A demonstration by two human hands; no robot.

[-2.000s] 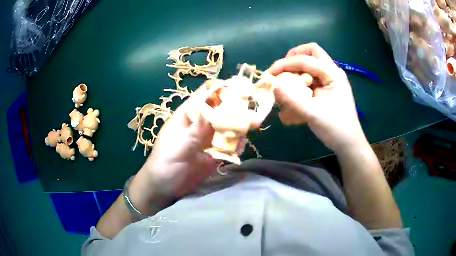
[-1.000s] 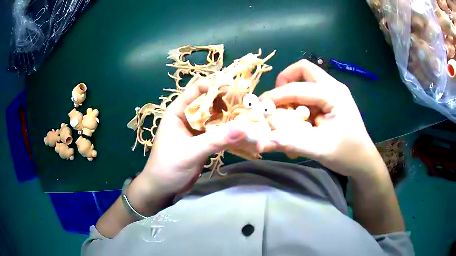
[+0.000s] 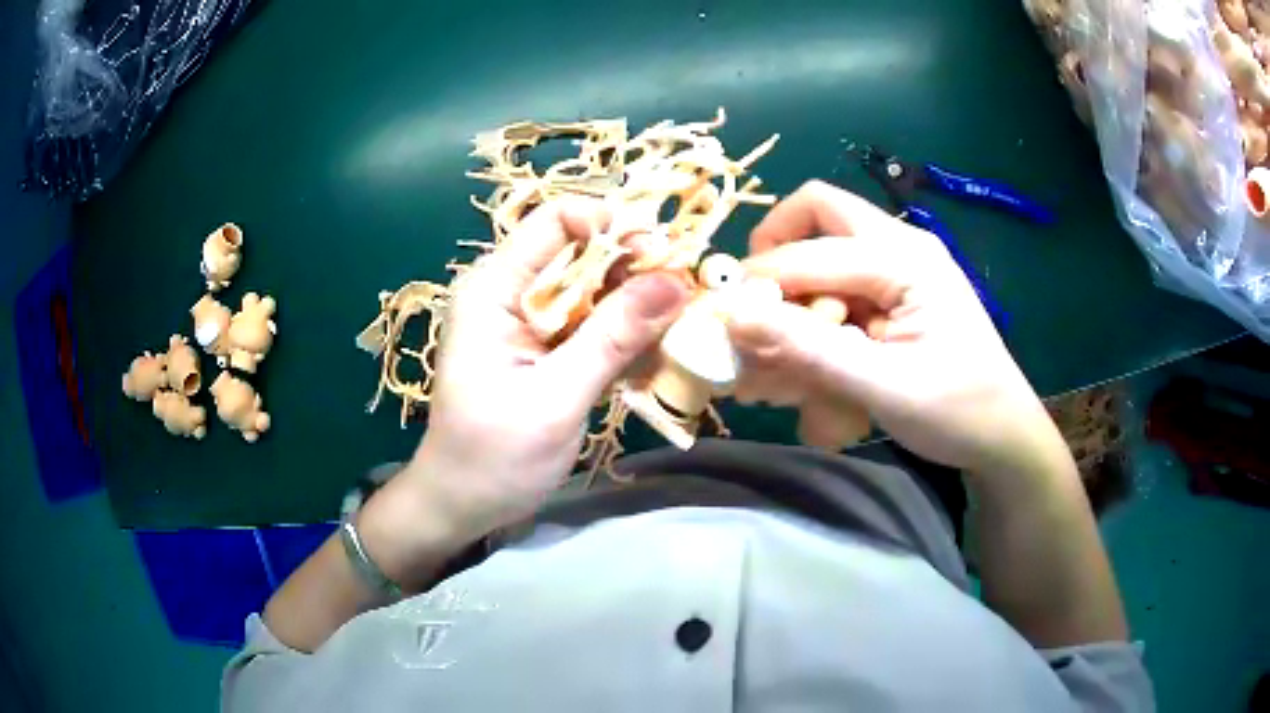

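My left hand [image 3: 522, 369] holds a peach molded sheet [image 3: 683, 188] above the table, in front of my shirt; its lacy webbing and thin spikes stick up past my fingers. My right hand [image 3: 891, 327] grips a peach figure part [image 3: 829, 418] at the sheet's right side. Whether that part is still joined to the sheet is hidden by my fingers. Side cutters [image 3: 982, 192] with blue handles lie on the table beyond my right hand, their dark jaws pointing left. A flat scrap web [image 3: 411, 348] lies on the table behind my left hand, partly covered.
The green tabletop [image 3: 334, 460] holds several loose figure parts [image 3: 251, 332] at the left. A clear bag of parts [image 3: 1184, 153] is at the upper right, and a crumpled clear bag [image 3: 105, 91] at the upper left. Blue bin [image 3: 209, 585], tan scraps [image 3: 1093, 432] and a red crate [image 3: 1219, 439] show below the edge.
Both hands have come together around the sheet, and its webbing has turned upward and outward. My right hand has moved down, uncovering the side cutters. The loose parts at the left have stayed put.
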